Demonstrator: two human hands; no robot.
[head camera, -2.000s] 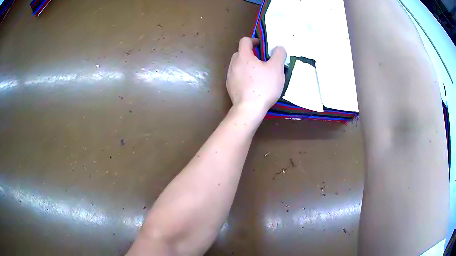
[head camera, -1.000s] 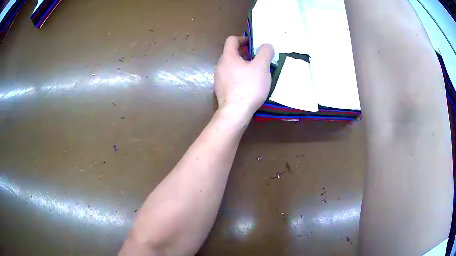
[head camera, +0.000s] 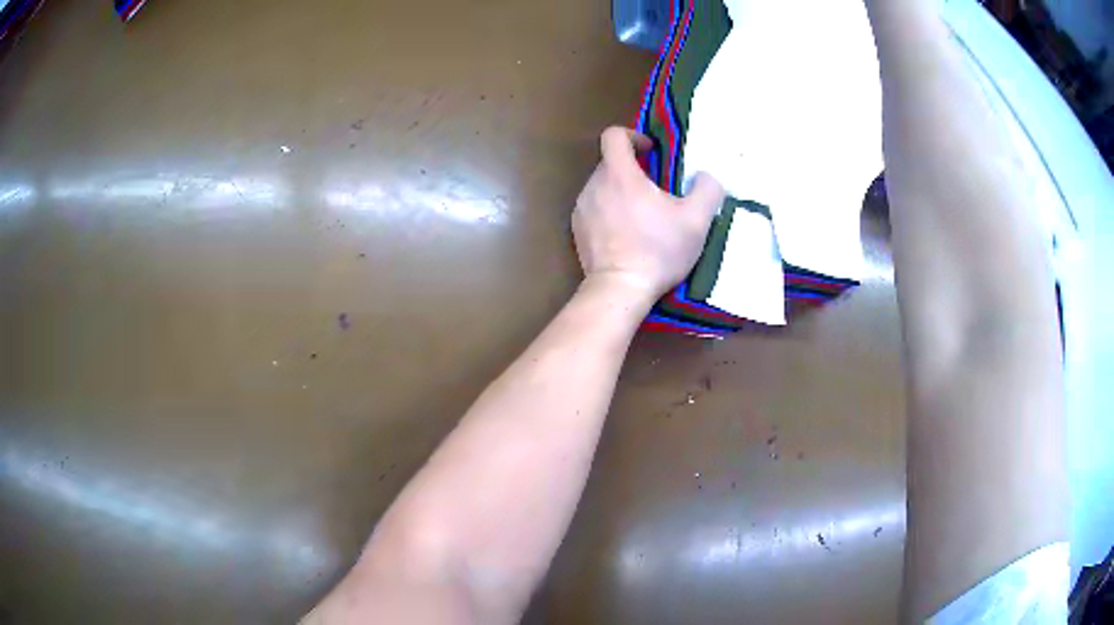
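A fabric stack (head camera: 788, 110) with a white paper top and red, blue, black and olive striped edges lies at the top, right of centre. My left hand (head camera: 648, 220) grips its left edge, thumb on top and fingers at the side. A narrow white-topped piece (head camera: 748, 266) with an olive ply beside it sits at the stack's near corner, right of my left hand. My right forearm reaches up along the right side; my right hand is beyond the top edge, out of the picture.
The glossy brown table (head camera: 244, 366) bears dark lint specks. A silver metal plate corner (head camera: 643, 21) shows at the top, left of the stack. Striped fabric pieces (head camera: 127, 10) show at the top left corner. A large pale surface (head camera: 1087, 244) lies beyond my right forearm.
The near left part of the stack has shifted and spread, showing more stripes and olive ply. A gap shows at its right edge. My left hand, still gripping, appears lower and further right.
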